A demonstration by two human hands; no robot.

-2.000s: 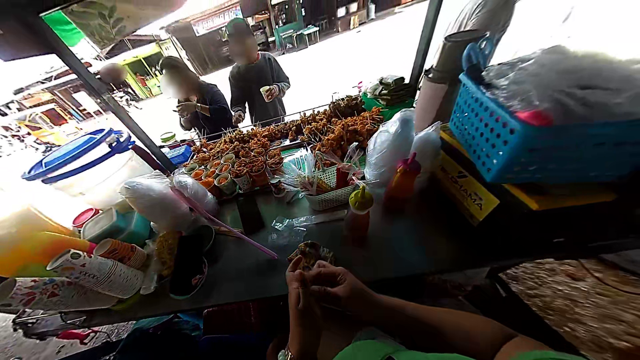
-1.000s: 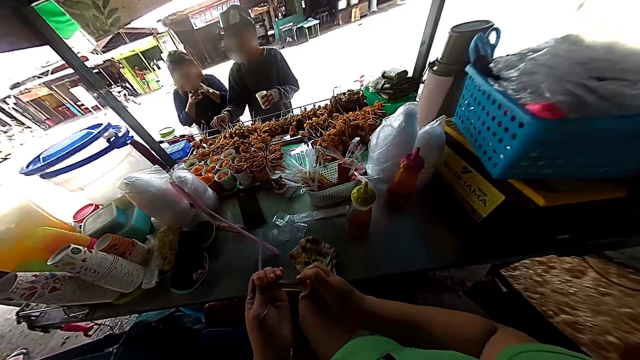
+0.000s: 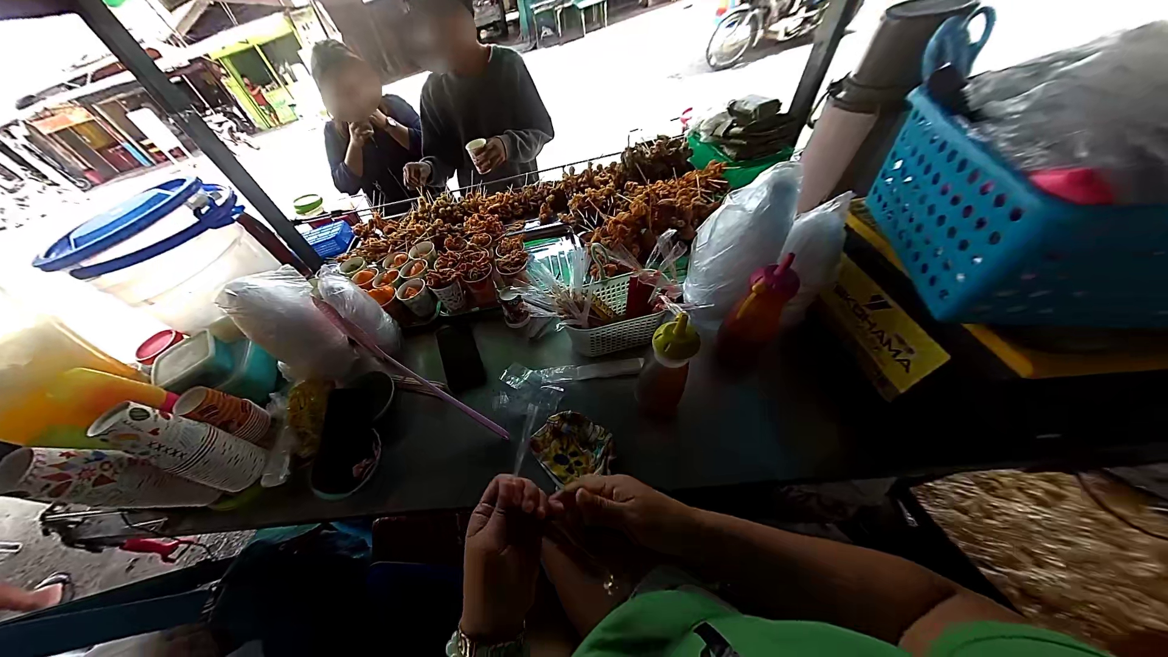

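Note:
My left hand (image 3: 507,520) pinches a thin clear plastic strip (image 3: 525,440) that rises from its fingertips; it looks like a narrow bag or wrapper. My right hand (image 3: 613,511) is close beside it, fingertips pinched together, and what lies between them is too dark to tell. A patterned cloth purse (image 3: 572,447) lies on the dark counter just beyond my hands. Behind it are crumpled clear plastic wrappers (image 3: 534,388). A squeeze bottle with a yellow-green cap (image 3: 671,365) stands to the right, and a dark phone (image 3: 460,357) lies farther back on the left.
Skewered fried food (image 3: 593,201) and filled cups (image 3: 415,297) line the counter's back. A white basket (image 3: 616,333), a red-capped bottle (image 3: 757,310) and a blue basket (image 3: 1013,219) stand right; stacked paper cups (image 3: 182,447) and a pink straw (image 3: 420,379) lie left. Two people stand across.
My hands have come up near the counter's edge from about two seconds ago, and the clear strip now stands above the left fingers. A motorcycle has come into view on the road.

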